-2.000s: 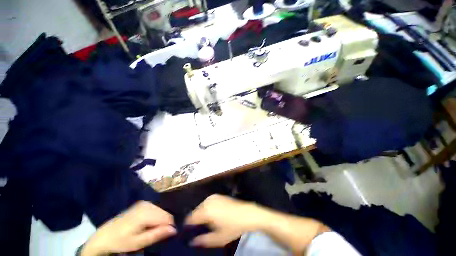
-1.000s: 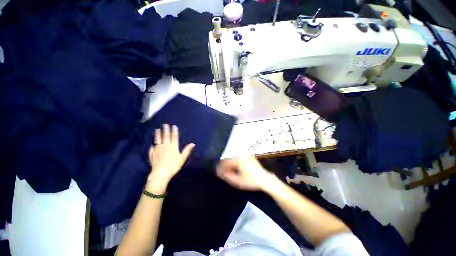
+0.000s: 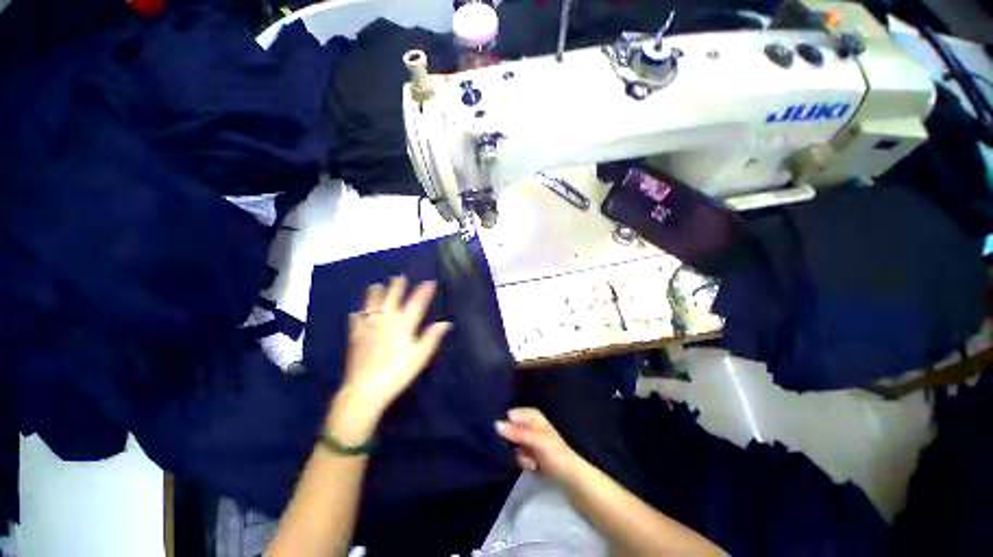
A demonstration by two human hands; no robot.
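Observation:
A navy garment piece (image 3: 468, 326) lies over the table's front edge, its upper corner at the presser foot (image 3: 468, 226) of the cream-white JUKI sewing machine (image 3: 697, 109). My left hand (image 3: 390, 343) lies flat on the piece with its fingers spread. My right hand (image 3: 536, 444) pinches the right edge of the piece, below the table edge. Whether the cloth corner is under the foot cannot be told.
Navy cloth (image 3: 131, 239) is heaped at left. A navy pile (image 3: 860, 283) lies at right beside a smartphone (image 3: 675, 218). Thread snips (image 3: 563, 189) lie on the machine bed. A pink-topped bottle (image 3: 476, 26) stands behind the head.
The navy piece has turned and its corner has come to the presser foot. My left hand has shifted slightly right on it. My right hand has moved down along its edge.

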